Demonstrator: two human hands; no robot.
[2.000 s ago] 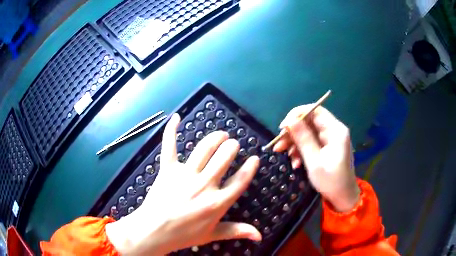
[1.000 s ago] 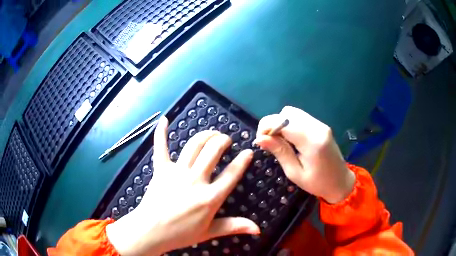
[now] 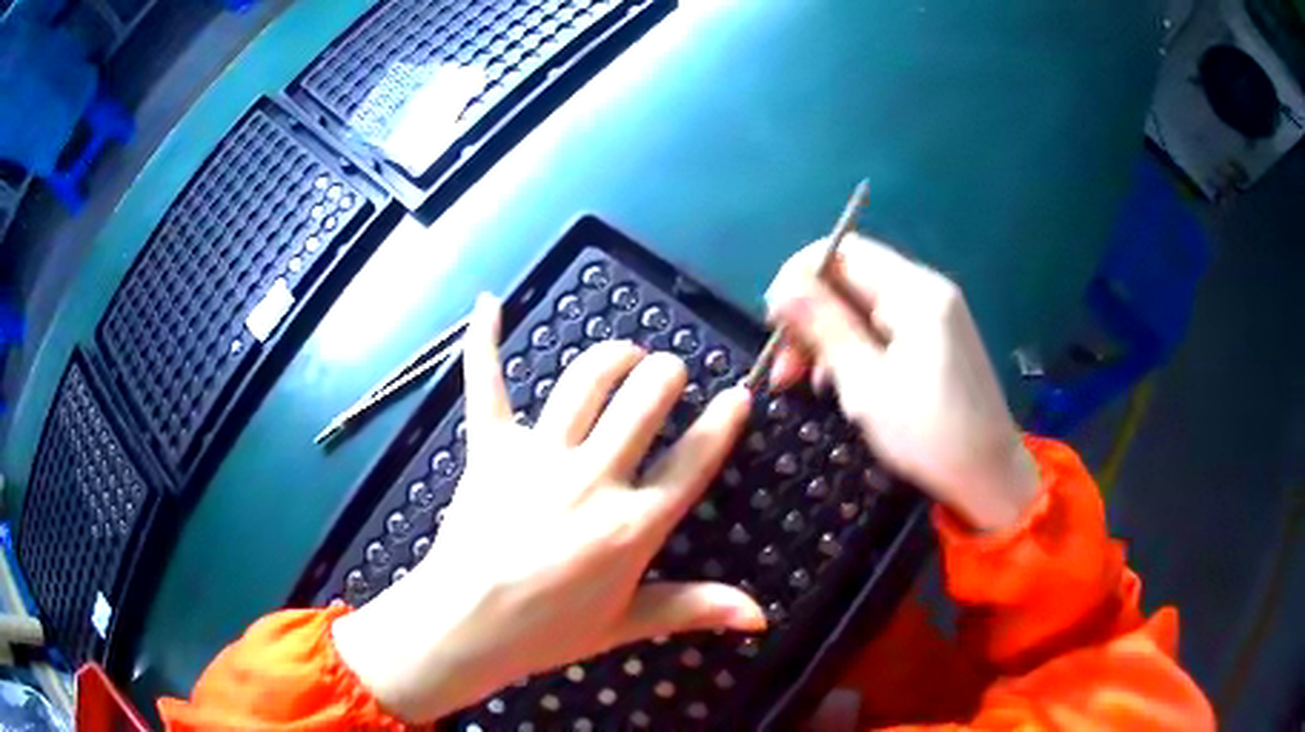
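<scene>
A black pocketed tray (image 3: 651, 258) lies tilted in front of me, with small round shiny parts (image 3: 623, 296) in its pockets. My left hand (image 3: 573, 515) lies flat over the tray with its fingers spread and hides many pockets; it holds nothing that I can see. My right hand (image 3: 895, 358), slightly blurred, holds a thin tan-brown stick (image 3: 844, 236) like a pencil over the tray's right side. The stick's lower tip is down at the pockets near my left index fingertip. Silver tweezers (image 3: 387, 386) lie on the green mat left of the tray, partly hidden by my left hand.
More black trays (image 3: 215, 315) line the far left of the green mat (image 3: 916, 100), some with white labels (image 3: 269, 310). A red bin edge (image 3: 108, 701) shows at the bottom left. Blue stools (image 3: 72, 129) and a pale box with a dark round part (image 3: 1234, 93) stand beyond the bench.
The stick, low and foreshortened a second ago, now stands more upright in my right hand. My left hand remains spread over the tray. The whole view has shifted slightly.
</scene>
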